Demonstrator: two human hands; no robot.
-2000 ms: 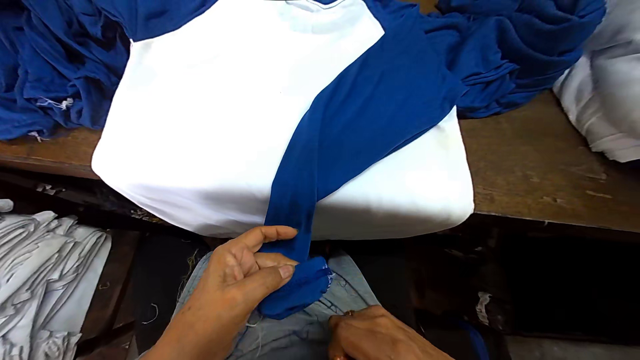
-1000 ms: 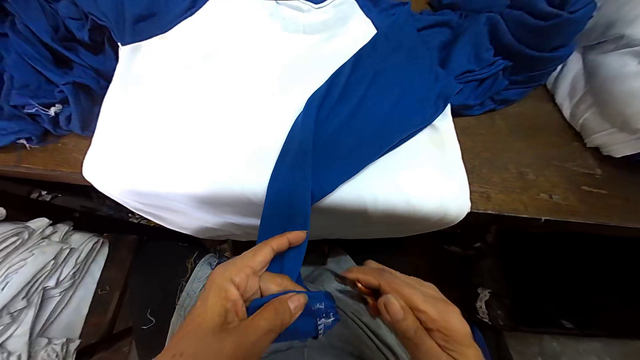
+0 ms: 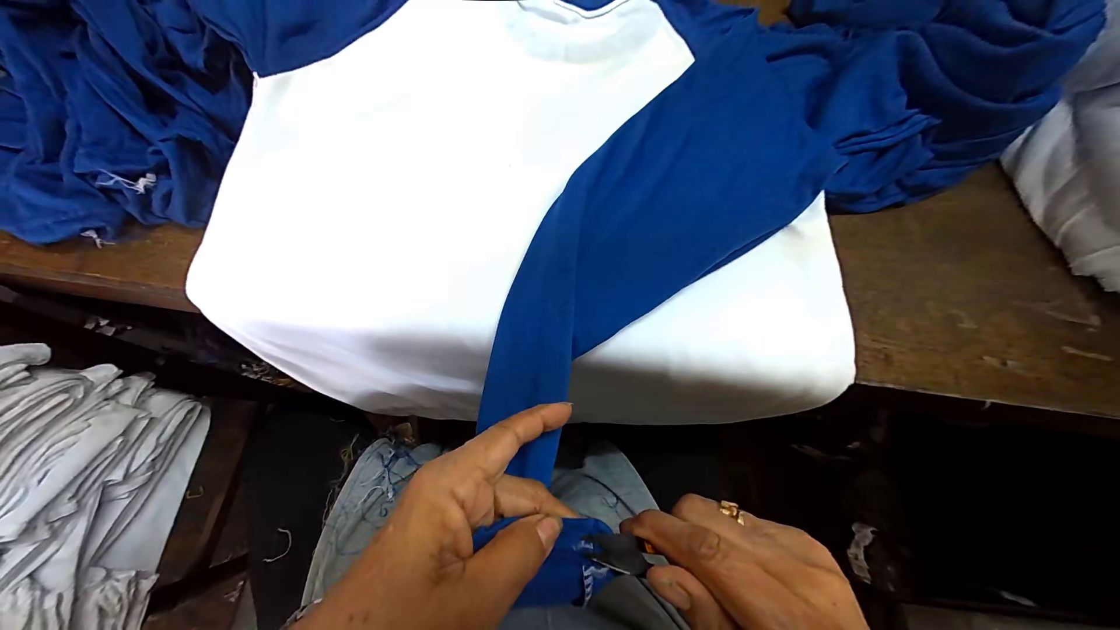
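Note:
A white shirt (image 3: 385,210) with blue raglan sleeves lies over the table edge, its neckline at the far side. One blue sleeve (image 3: 534,324) runs down across the body toward my lap. My left hand (image 3: 464,516) grips the sleeve's end between thumb and fingers, with the index finger extended. My right hand (image 3: 735,560), with a ring on one finger, holds a small dark metal cutting tool (image 3: 619,554), probably thread snips, mostly hidden by the fingers. Its blades touch the sleeve end beside white stitching.
Blue garments (image 3: 114,131) with loose threads are heaped on the left, and more blue cloth (image 3: 954,96) lies at the right. White cloth (image 3: 1076,166) rests at the far right of the wooden table (image 3: 962,306). Folded pale fabric (image 3: 79,490) is stacked low on the left.
My right hand has come up and left from the lap to the sleeve end, and the tool in it now touches the cloth. My left hand still holds the sleeve end.

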